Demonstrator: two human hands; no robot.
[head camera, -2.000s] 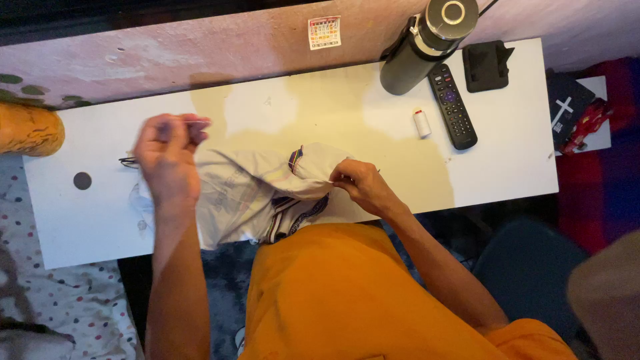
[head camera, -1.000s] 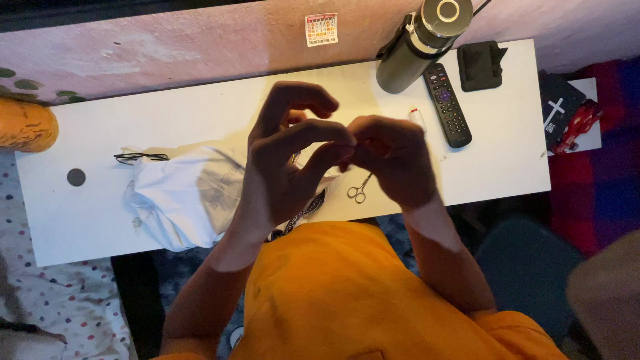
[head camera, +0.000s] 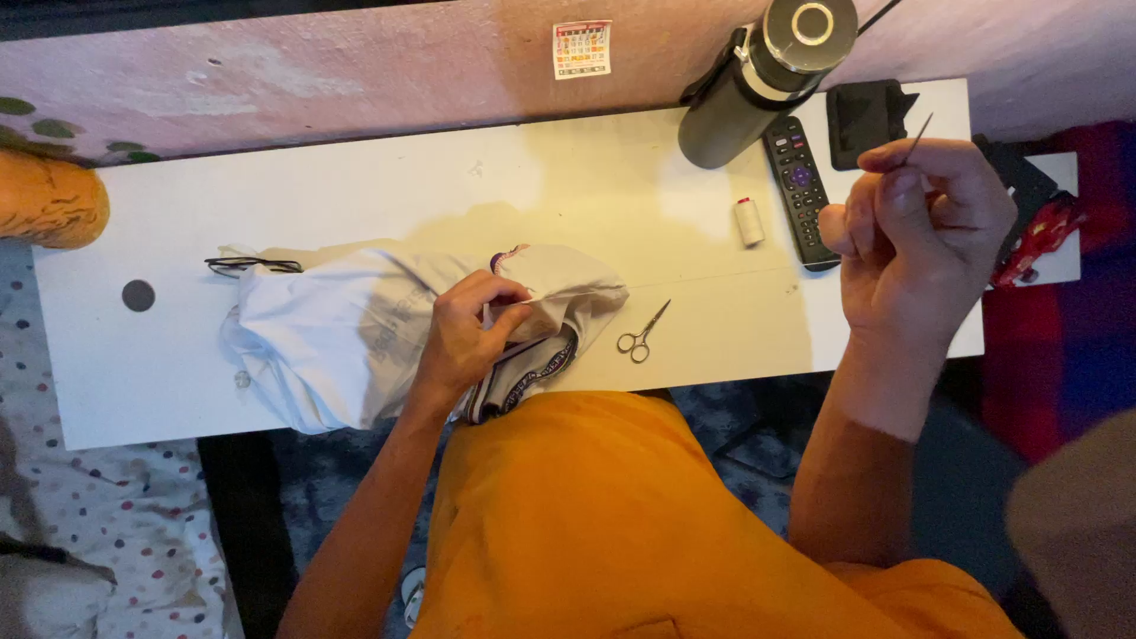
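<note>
My left hand (head camera: 475, 328) pinches the white fabric garment (head camera: 382, 311), which lies bunched on the white table with a dark patterned trim at its near edge. Raised over the table's right side, my right hand (head camera: 923, 222) holds a sewing needle (head camera: 919, 138) between thumb and forefinger, point up. A thin thread runs from the cloth at my left hand toward my right hand. Small metal scissors (head camera: 642, 335) lie just right of the cloth, slightly apart from it. A spool of white thread (head camera: 749, 222) rests farther back, left of the remote control (head camera: 800, 191).
An insulated bottle (head camera: 754, 80) stands at the back of the table (head camera: 284, 191), near a black holder (head camera: 861, 120). Black-framed glasses (head camera: 253, 265) touch the cloth's left end. A dark disc (head camera: 138, 295) and an orange container (head camera: 53, 200) are at left.
My hands were together above the table one second ago. Now they are apart: the left is down on the cloth and the right is out to the right with the needle.
</note>
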